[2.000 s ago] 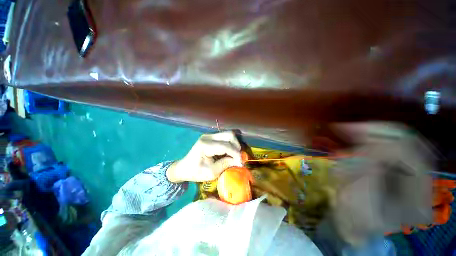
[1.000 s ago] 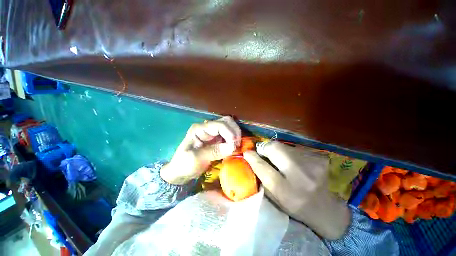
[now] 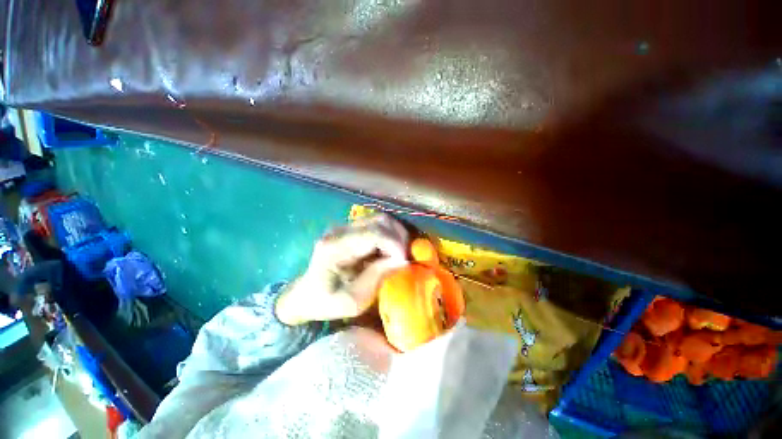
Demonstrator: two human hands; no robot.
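Observation:
My left hand (image 3: 347, 270) holds an orange stuffed plush toy (image 3: 413, 307) over my lap, its fingers closed at the toy's upper left side. Dark marks show on the toy's right side. A small rounded orange lobe (image 3: 424, 250) sticks up from its top. A thin orange thread (image 3: 476, 281) runs from the toy to the right across the yellow apron (image 3: 549, 330). My right hand is out of the picture. No needle can be made out.
A brown-sheeted table (image 3: 343, 120) runs across the top, with part of a black phone (image 3: 99, 21) at upper left. A blue basket (image 3: 592, 399) with a heap of orange pieces (image 3: 686, 343) is at right. Blue crates and bags lie at left.
My right hand was at the toy one second ago and has left the picture. The toy has turned, showing dark marks on its right side. A thread now stretches to the right.

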